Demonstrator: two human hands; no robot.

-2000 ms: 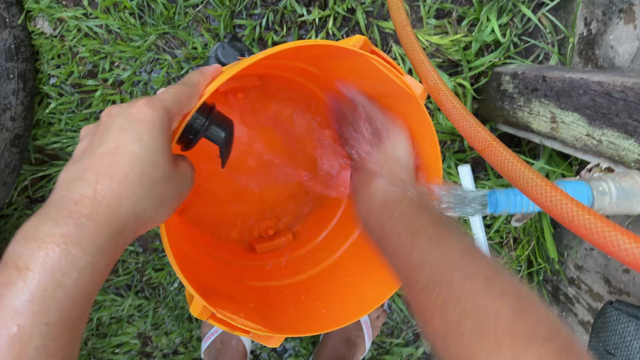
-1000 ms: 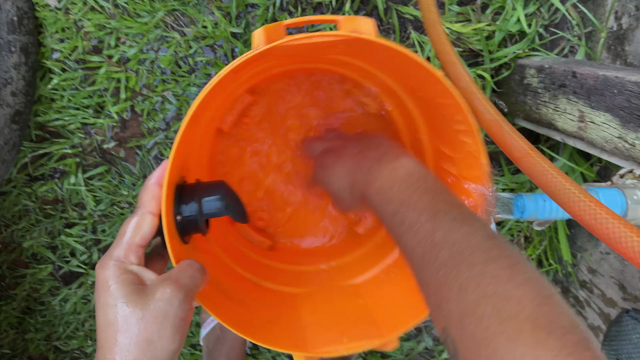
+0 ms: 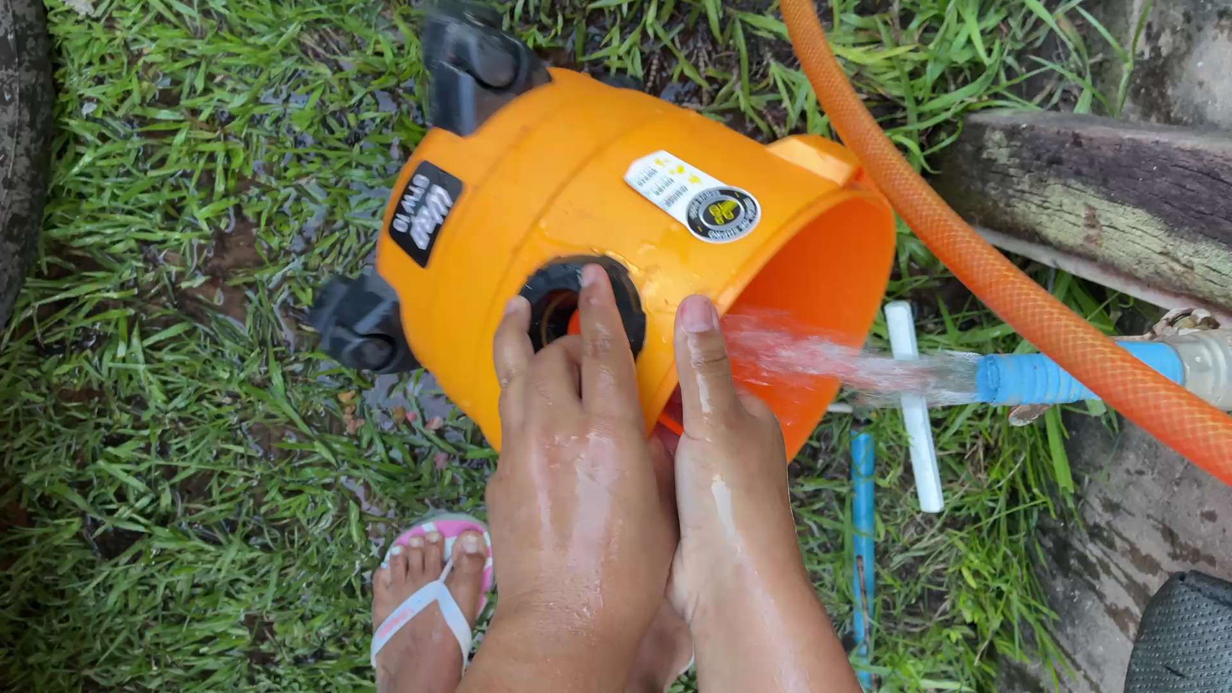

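An orange plastic Wap vacuum cleaner tank (image 3: 539,183) lies tilted on its side, its open mouth to the right. Black casters (image 3: 366,322) show at its base. My left hand (image 3: 582,481) rests wet on the tank wall, fingers spread over the black round hose port (image 3: 583,308). My right hand (image 3: 722,462) grips the tank's near rim, thumb outside and its other fingers hidden. Water (image 3: 847,371) streams from a blue pipe end (image 3: 1078,373) into the mouth.
An orange braided hose (image 3: 943,241) curves past the tank's mouth. At the right are a weathered wooden beam (image 3: 1097,202) and a stone edge. A white strip (image 3: 914,404) and a thin blue pipe (image 3: 863,539) lie in wet grass. My foot in a flip-flop (image 3: 433,597) stands close below.
The tank has been tipped from mouth-up onto its side, its mouth now facing right. My right hand has come out of its inside to the rim, and my left hand now lies over the port outside.
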